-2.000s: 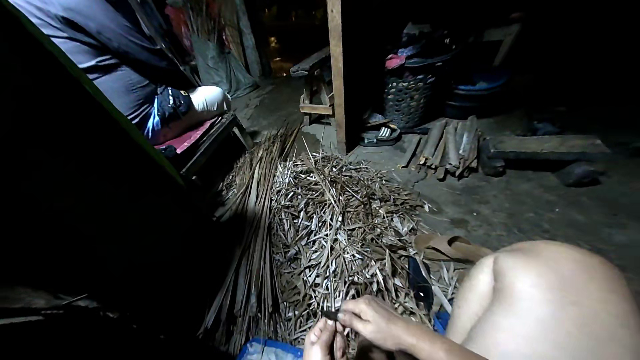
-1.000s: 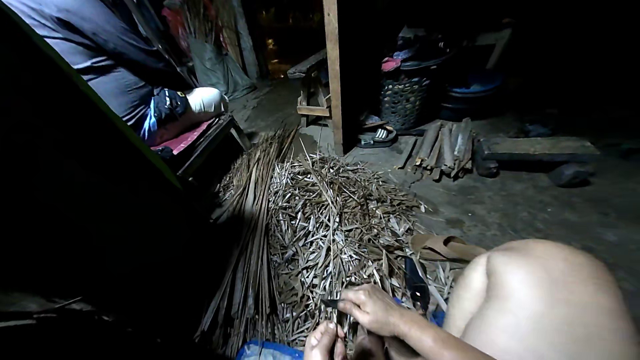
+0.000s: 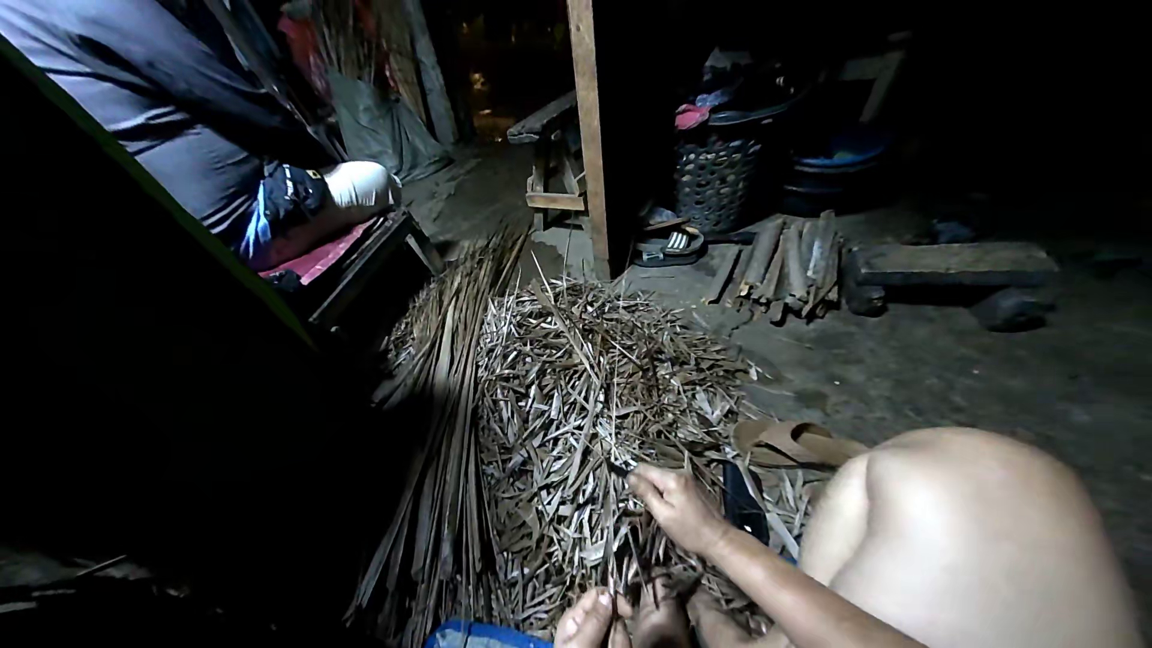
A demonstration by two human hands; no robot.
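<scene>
My left hand [image 3: 594, 619] is low at the bottom edge, its fingers closed on the near end of a thin leaf strip [image 3: 614, 549]. My right hand [image 3: 677, 508] is farther forward and to the right, shut on a small dark tool, probably a knife [image 3: 621, 469], which lies at or against the strip; its blade is hard to make out. Beneath and beyond both hands spreads a heap of dry leaf scraps [image 3: 549, 432]. Long dried leaf strips [image 3: 441, 468] lie in a bundle along the left side of the heap.
My bare knee [image 3: 972, 531] fills the lower right, beside a brown sandal [image 3: 765, 443]. Another person in dark clothes [image 3: 180, 117] sits on a bench at upper left. Beyond stand a wooden post [image 3: 589, 135], a woven basket [image 3: 715, 184], split firewood [image 3: 792, 261] and a low wooden bench [image 3: 954, 263].
My right hand, close beside the left one earlier, has moved forward, away from it, with the dark tool. The left hand has stayed low at the bottom edge.
</scene>
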